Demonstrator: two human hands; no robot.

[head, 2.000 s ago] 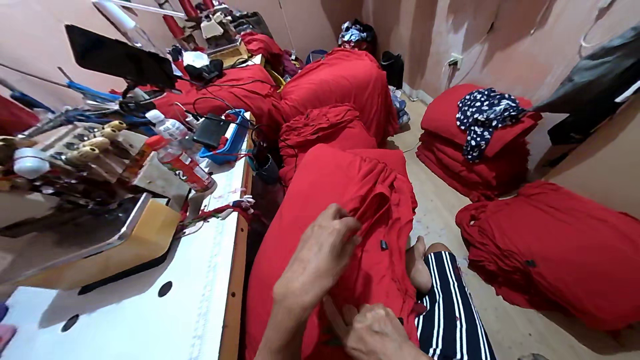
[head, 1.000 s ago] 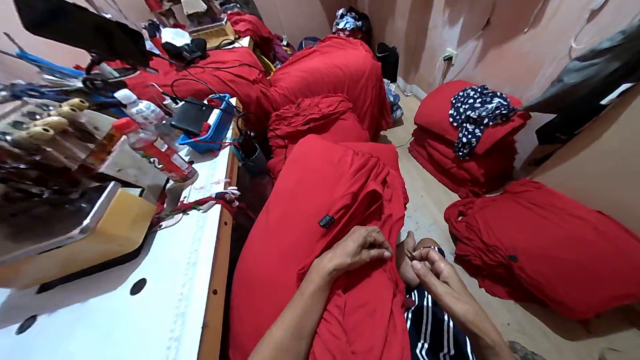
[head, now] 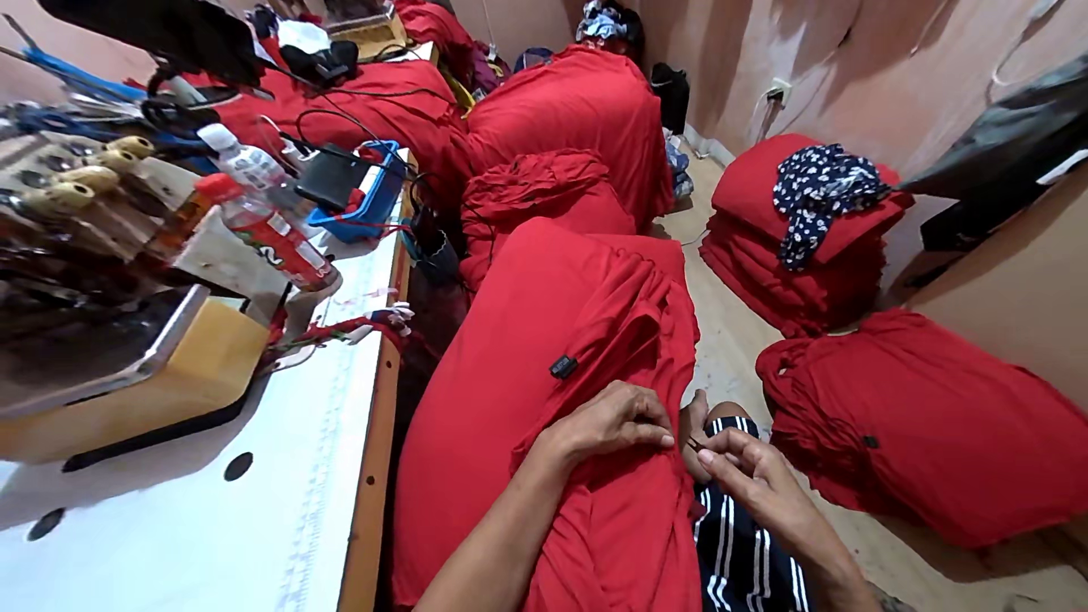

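Observation:
A long pile of red fabric (head: 493,365) lies in front of me, with a small black label (head: 563,367) on its upper layer. My left hand (head: 614,421) rests on the red fabric near its right edge, fingers curled; whether it pinches the cloth cannot be told. Just right of it, over my leg in striped cloth (head: 739,544), my right hand (head: 752,467) holds a small thin dark object (head: 695,444) between thumb and fingertips. What that object is cannot be made out.
At left stands a white sewing table (head: 221,527) with a yellowish machine part (head: 212,365), a red-labelled bottle (head: 280,242) and a blue basket (head: 357,223). More red fabric (head: 960,425) lies folded at right; behind it a stack (head: 748,187) bears a navy patterned cloth (head: 820,200).
Two seconds ago both hands were on the red fabric; my right hand has since moved off its right edge. The black label now shows above my left hand. Little differs from one second ago.

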